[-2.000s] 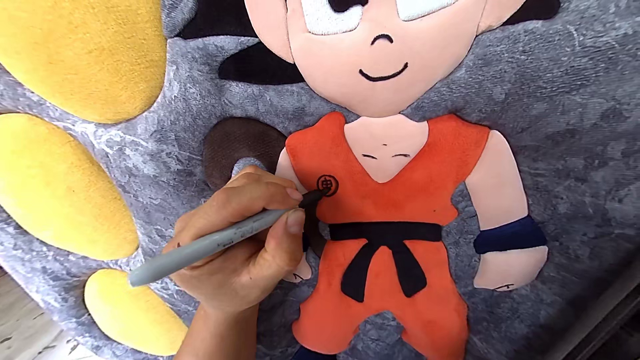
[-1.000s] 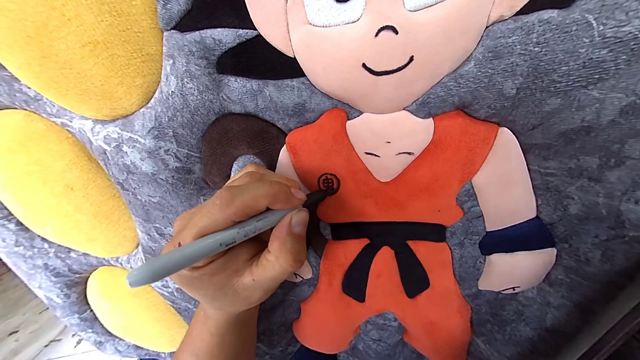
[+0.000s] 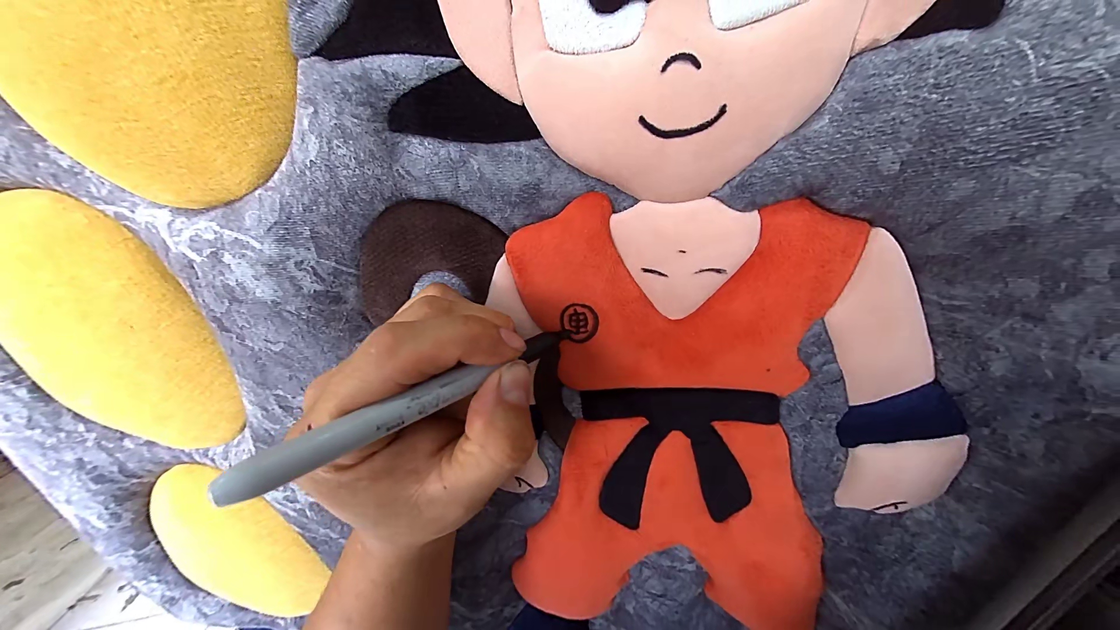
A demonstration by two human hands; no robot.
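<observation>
My left hand point(image 3: 420, 420) holds a grey permanent marker point(image 3: 350, 437) between thumb and fingers, its blunt end toward the lower left. The marker's black tip touches the lower edge of a small circled black symbol point(image 3: 578, 323) on the orange fabric top point(image 3: 700, 359) of a padded cartoon figure. The side of the hand lies by the figure's arm and partly hides it. A black belt point(image 3: 681, 405) crosses the figure's waist below the symbol. My right hand is out of view.
Grey mottled plush fabric point(image 3: 989, 175) surrounds the figure. Raised yellow ovals point(image 3: 105, 324) lie at the left, and a brown curved shape point(image 3: 411, 245) is partly behind my hand. A dark edge point(image 3: 1050, 569) runs along the lower right; pale flooring point(image 3: 52, 542) shows lower left.
More dark strokes show inside the circled symbol than two seconds ago. My left hand stays in nearly the same place with the marker.
</observation>
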